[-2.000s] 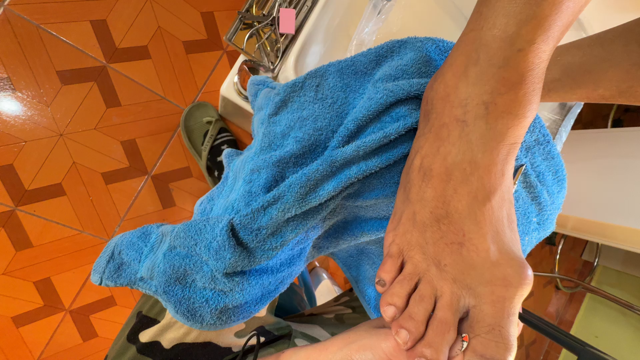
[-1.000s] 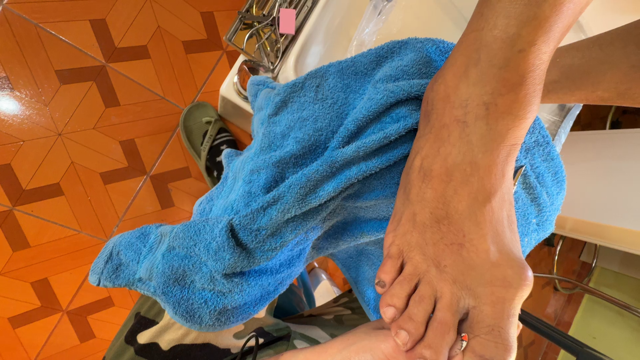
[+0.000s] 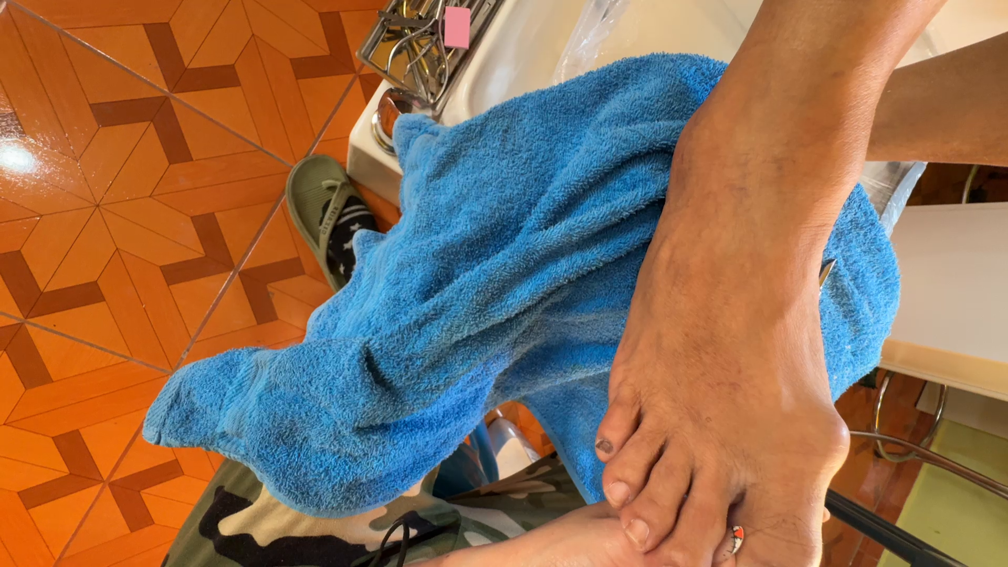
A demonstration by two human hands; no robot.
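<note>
A bare foot [image 3: 732,315] of another person rests over a crumpled blue terry towel [image 3: 504,236]. At the bottom, a bare wrist and part of a hand, which seems to be my left hand [image 3: 575,531], pass under the toes; the fingers are mostly hidden, so their grip does not show. A small ring-like piece [image 3: 738,540], red and white, shows between the toes. Beside the foot, a pointed metal tip [image 3: 827,272] pokes out over the towel; the rest is hidden. My right hand cannot be made out.
A metal tray [image 3: 386,59] of metal tools sits on the edge of a white basin [image 3: 504,67]. A green slipper [image 3: 319,205] with a dark sock is on the orange tiled floor [image 3: 118,220]. Camouflage trousers [image 3: 252,520] are below; a black rod [image 3: 906,528] lies lower right.
</note>
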